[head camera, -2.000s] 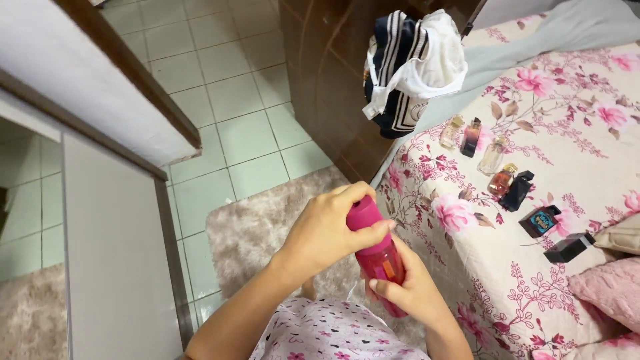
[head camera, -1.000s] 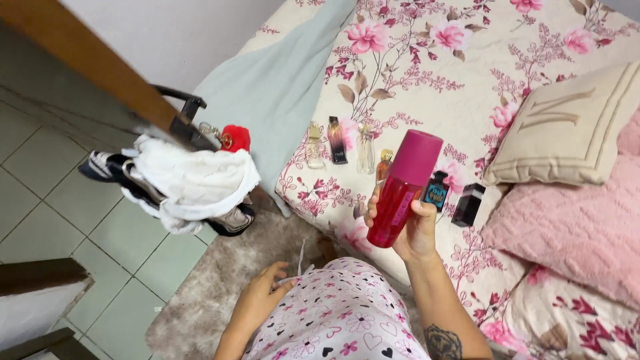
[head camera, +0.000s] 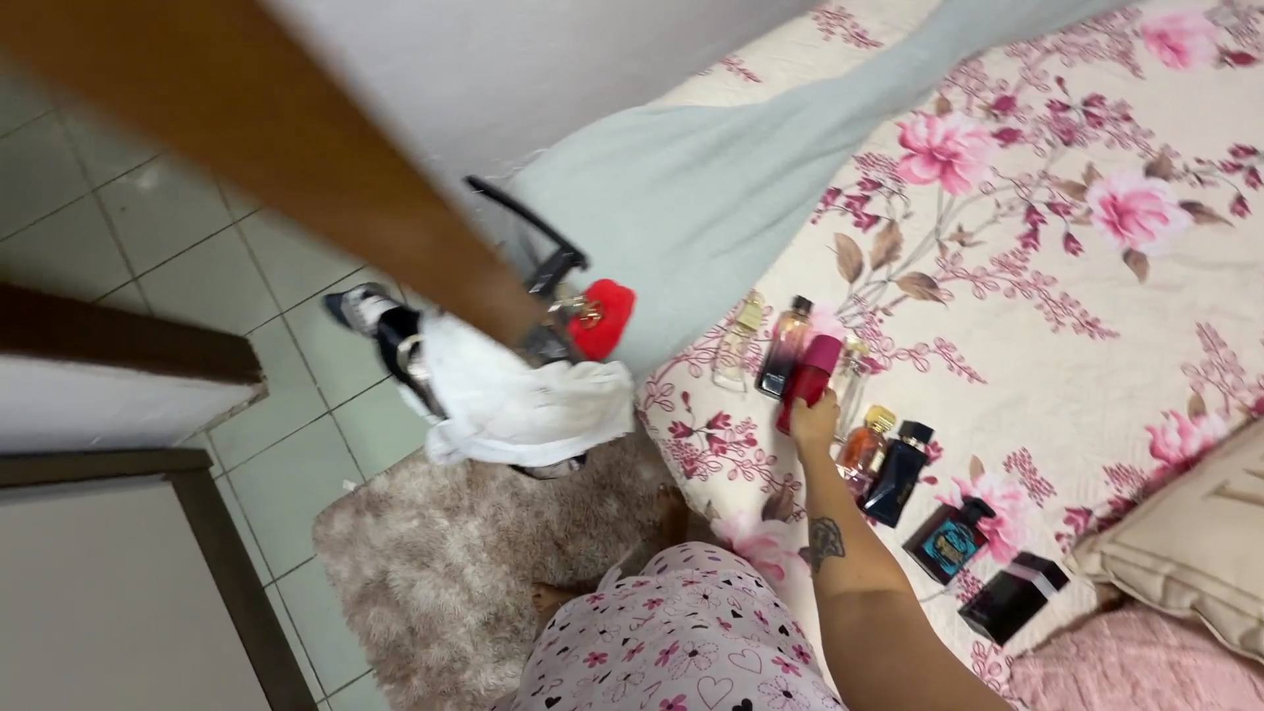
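Note:
My right hand (head camera: 816, 420) holds the lower part of a red bottle with a magenta cap (head camera: 812, 380) at the bed, among several perfume bottles. Left of it lie a clear bottle with a pale cap (head camera: 736, 346) and a dark-to-pink bottle (head camera: 785, 348). A clear bottle (head camera: 849, 380) is just to its right, partly hidden. Farther right are an amber bottle with a gold cap (head camera: 867, 444), a dark blue bottle (head camera: 897, 476), a black bottle with a turquoise front (head camera: 948, 541) and a black box-shaped one (head camera: 1014, 597). My left hand is out of view.
The bed has a floral sheet (head camera: 1037, 346) and a grey-green cloth (head camera: 671, 197). White clothing (head camera: 523, 405) hangs at the wooden door (head camera: 326, 168), by its black handle (head camera: 538, 237) and a red fluffy heart (head camera: 602, 318). A shaggy rug (head camera: 444, 573) covers floor tiles; cushions (head camera: 1195, 533) lie lower right.
The red bottle, earlier held up in front of me, is now down among the other bottles, with my right hand on it. My left hand has left the view.

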